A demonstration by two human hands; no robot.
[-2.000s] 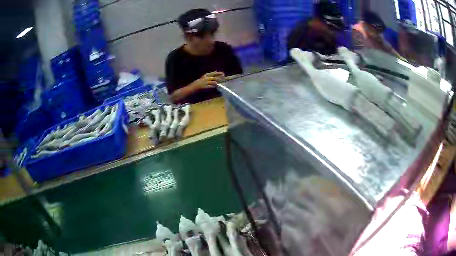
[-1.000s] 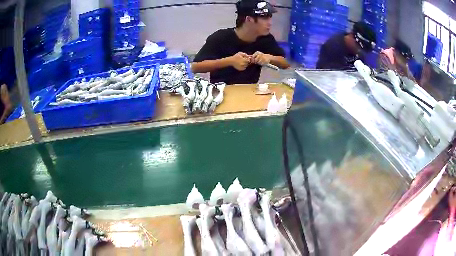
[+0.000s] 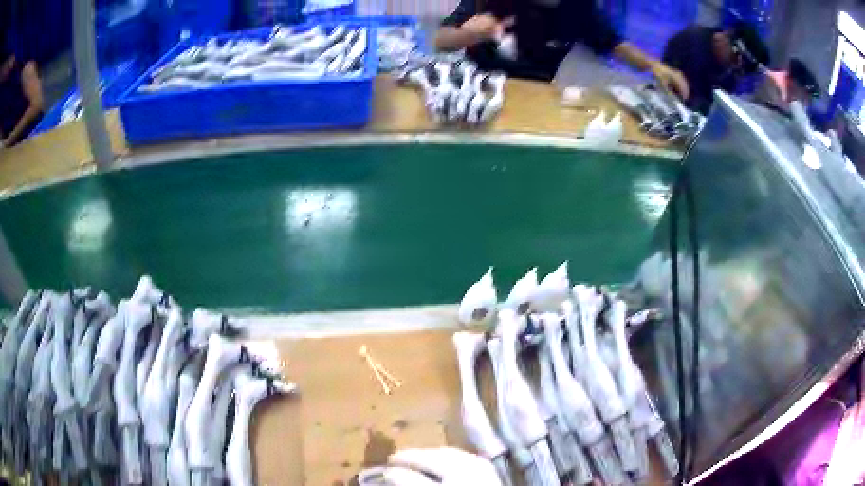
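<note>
White-grey moulded legs lie side by side in a left row (image 3: pixel 133 380) and a right row (image 3: pixel 569 380) on the near bench, with dark straps at their far ends. Two thin pale swabs (image 3: pixel 380 368) lie crossed between the rows. At the bottom edge a white shape (image 3: pixel 450 465) looks like my gloved right hand, cut off by the frame; its fingers and any hold cannot be made out. A pale curved rim beside it is also cut off. My left hand is not in view.
Cardboard (image 3: pixel 332 408) with dark stains lies under the swabs. Several white squeeze bottles (image 3: pixel 478 298) stand behind the right row. A green conveyor (image 3: pixel 398 223) runs beyond. A clear-panelled box (image 3: pixel 773 313) stands right. Across are people, a blue crate (image 3: pixel 247 109) of legs and more bottles.
The view has swung down and rightward from the box and far bench to the near bench. The white shape now shows at the bottom. The person opposite now reaches toward legs at the right.
</note>
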